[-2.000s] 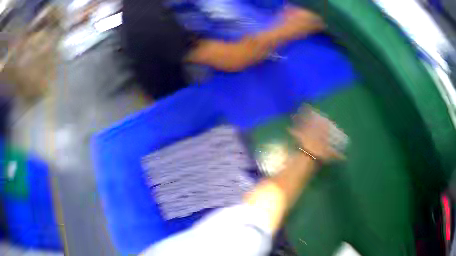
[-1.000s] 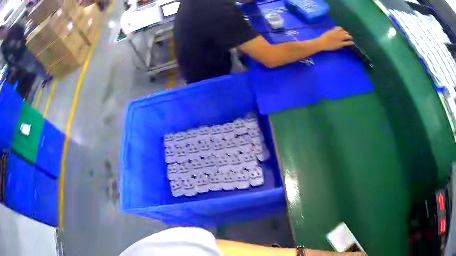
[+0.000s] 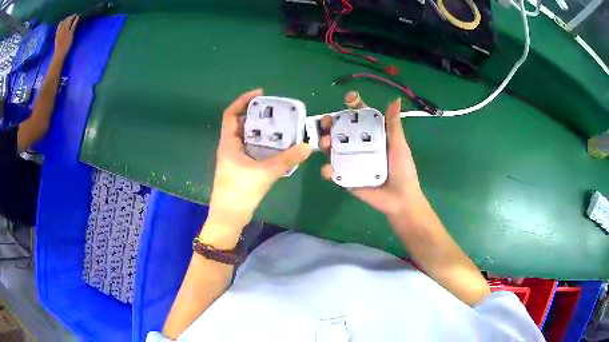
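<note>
My left hand (image 3: 248, 167) holds a white plug adapter (image 3: 274, 125), its face with socket holes turned up. My right hand (image 3: 395, 175) holds a second white plug adapter (image 3: 359, 148), also with socket holes facing up. The two adapters are side by side above the green bench. Between them shows part of a white test socket strip (image 3: 315, 131) with a black spot; the rest is hidden behind the hands and adapters. Thin red and black test leads (image 3: 394, 83) lie just beyond.
The green bench (image 3: 167, 80) curves around. Black testers (image 3: 394, 30) stand at the back, with a tan tape roll (image 3: 459, 9) on top. A white cable (image 3: 497, 93) curves right. A blue tote (image 3: 143, 267) with adapter rows is at left, red bins (image 3: 527, 294) lower right. Another person's arm (image 3: 45, 100) is far left.
The view has swung from the blue tote to the bench by the testers. Both my hands are now in view, each holding an adapter; a second earlier only one forearm showed at the bottom edge.
</note>
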